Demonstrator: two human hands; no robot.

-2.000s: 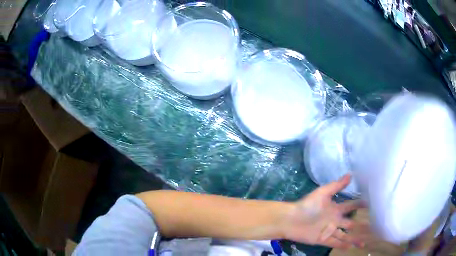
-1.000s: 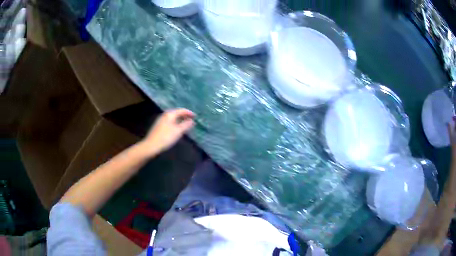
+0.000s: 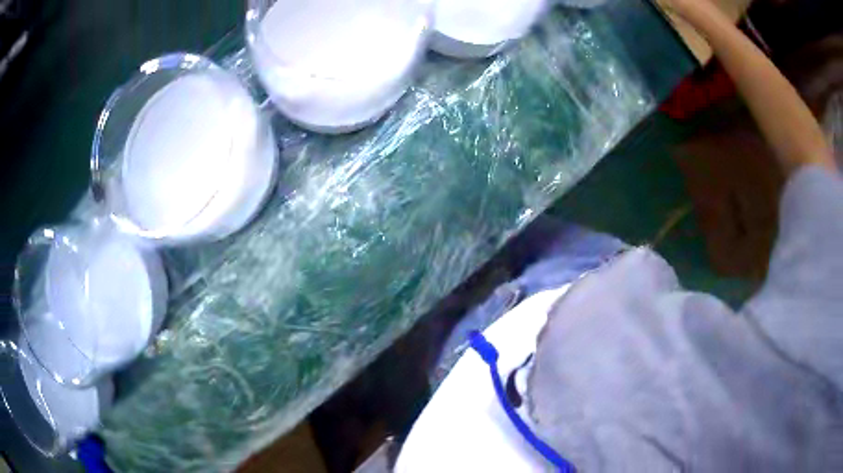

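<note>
Several round housings, white with clear rims, stand in a row along the bench. One large housing (image 3: 199, 157) is at the upper left, another (image 3: 337, 60) at the top. A smaller-looking housing (image 3: 97, 296) is at the left, overlapping one at the lower left edge (image 3: 65, 393). My right forearm reaches to the top right. My right hand (image 3: 682, 6) is mostly cut off by the top edge, beside brown cardboard; its fingers and anything in them are hidden. My left hand is out of the picture.
Wrinkled clear film covers the green bench (image 3: 370, 240). A bright blue cloth (image 3: 91, 453) lies at the lower left corner. Cardboard (image 3: 693, 32) is at the bench's right end, with a red object (image 3: 698, 94) below. My clothing with a blue cord fills the lower right.
The view has swung left, so the bench now slants up to the right. My left hand has left the picture. My right arm now shows at the upper right, and the housing near it is out of view.
</note>
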